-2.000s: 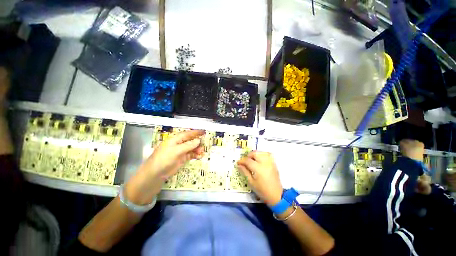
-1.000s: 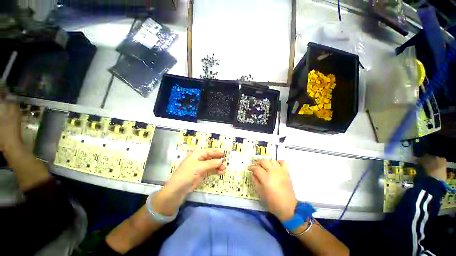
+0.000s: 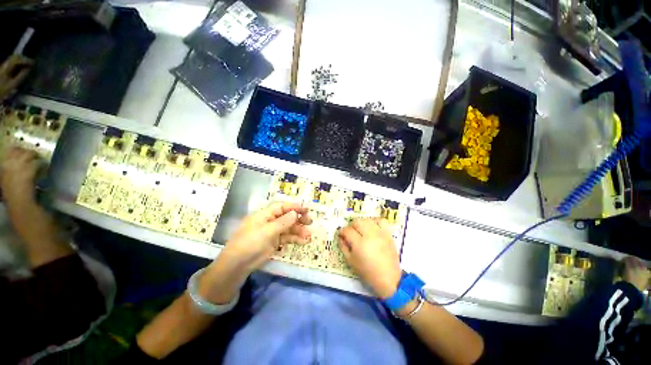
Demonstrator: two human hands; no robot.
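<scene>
A cream-yellow circuit board panel (image 3: pixel 321 249) lies on the track in front of me, with dark and yellow parts along its far edge. My left hand (image 3: pixel 260 235) is over its left part, fingers bent and thumb near the fingertips; I cannot tell if a small part is between them. My right hand (image 3: pixel 372 251), with a blue wrist strap (image 3: pixel 405 291), is low over the right part, fingertips down at the board; what they hold is hidden. Beyond the panel stands the three-compartment tray with blue components (image 3: pixel 281 130), small black components (image 3: pixel 332 138) and silver-grey components (image 3: pixel 380 153).
A deep black bin with yellow components (image 3: pixel 477 146) stands at the right. A shallow white tray (image 3: pixel 375 53) lies behind, loose leaded components (image 3: pixel 323 82) on its edge. Anti-static bags (image 3: pixel 225 68) lie left. Another panel (image 3: pixel 157 185) is left. Neighbours' arms show at both sides. A coiled blue cord (image 3: pixel 607 167) hangs right.
The view has shifted and tilted. My right hand has moved slightly left over the panel, and my left hand stays over it with fingers bent. The neighbour's hands at the left have moved.
</scene>
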